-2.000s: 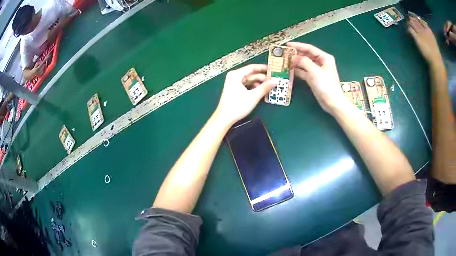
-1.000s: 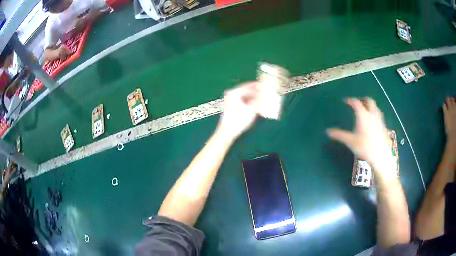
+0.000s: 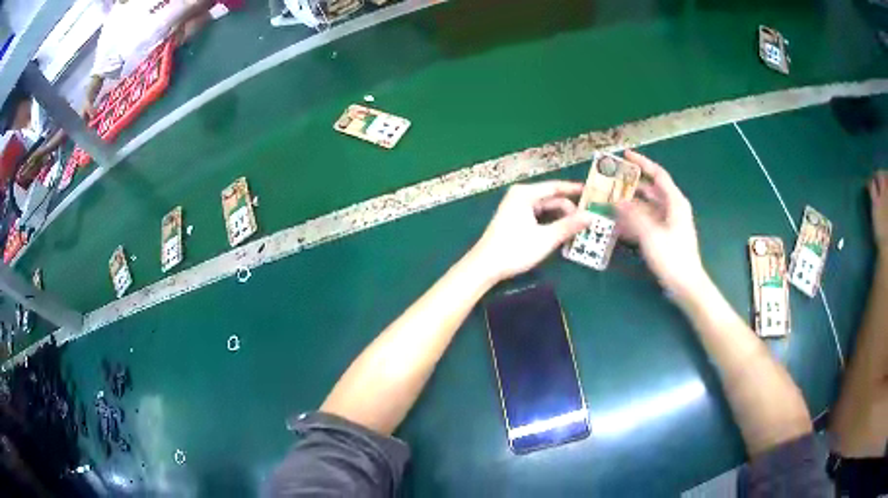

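Note:
A beige handset unit with a round part at its top, a green patch and white key squares is held above the pale strip's near side. My left hand grips its left edge, thumb near the keys. My right hand is at its right edge, fingers over the green middle; whether it pinches a small part is hidden. Two more units lie to the right, one nearly upright in view, one tilted beside it. A dark smartphone lies below my hands.
The speckled pale strip crosses the green surface. Beyond it lie a sideways unit, several units at left and one at far right. Dark small parts lie at left. A red tray and neighbours' arms show at the sides.
The blurred unit my left hand carried over the strip is gone from it; a sideways unit now lies on the far lane. Both hands are now together on a unit. Two units show at right.

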